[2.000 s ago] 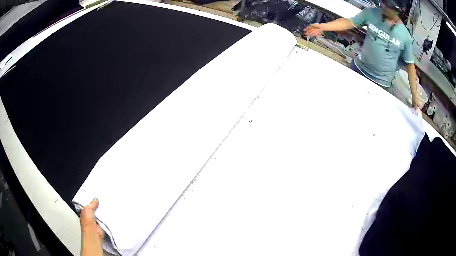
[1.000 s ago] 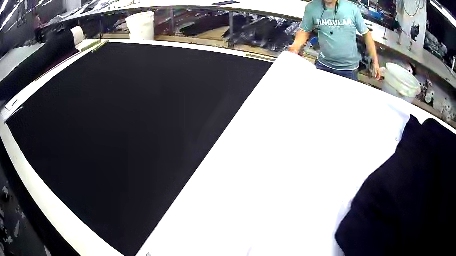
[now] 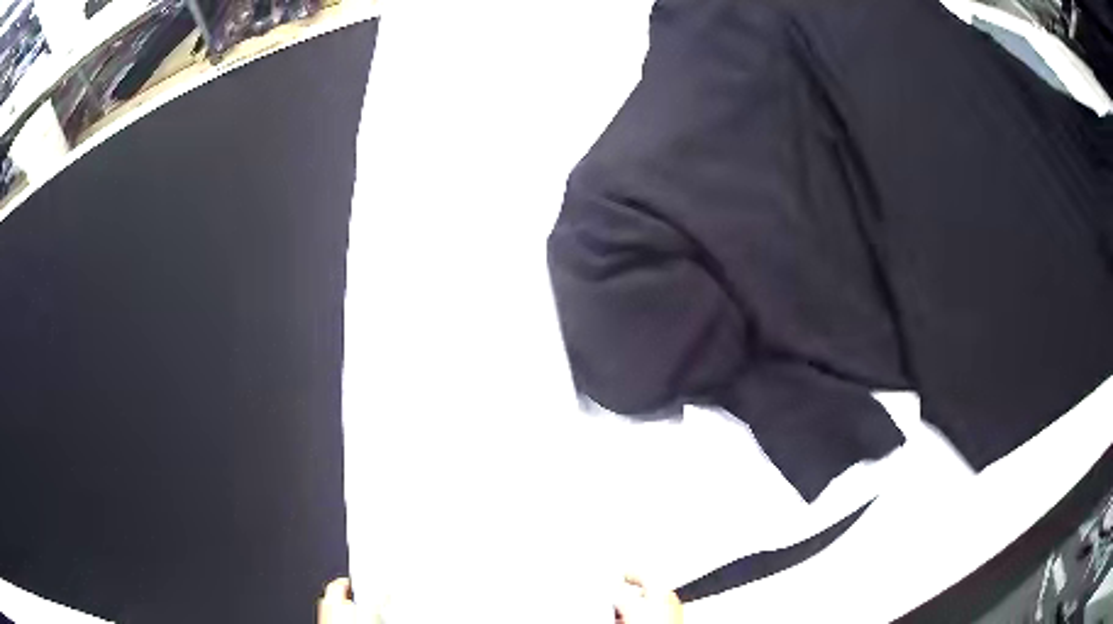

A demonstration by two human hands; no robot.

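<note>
A wide white paper sheet (image 3: 452,280) lies down the middle, glaring and without visible print. Flat black fabric (image 3: 183,354) lies along its left edge. Rumpled black fabric (image 3: 732,232) is heaped over its right side, with loose folds and a short tail at the near end. My left hand (image 3: 337,602) grips the sheet at its near left corner. My right hand (image 3: 647,602) holds the sheet's near edge further right. Both hands are cut off by the bottom edge, and only fingers show.
A narrow dark strip (image 3: 781,563) lies near the table's front edge, right of my right hand. The white table margin (image 3: 976,549) curves along the lower right. A pale bucket (image 3: 39,152) stands beyond the table at upper left. A pale folded piece shows at upper right.
The view has swung right and down to the sheet and heaped fabric. The helper has left the picture. The sheet's fold-back, seen two seconds ago, no longer shows. Both my hands now show at the bottom.
</note>
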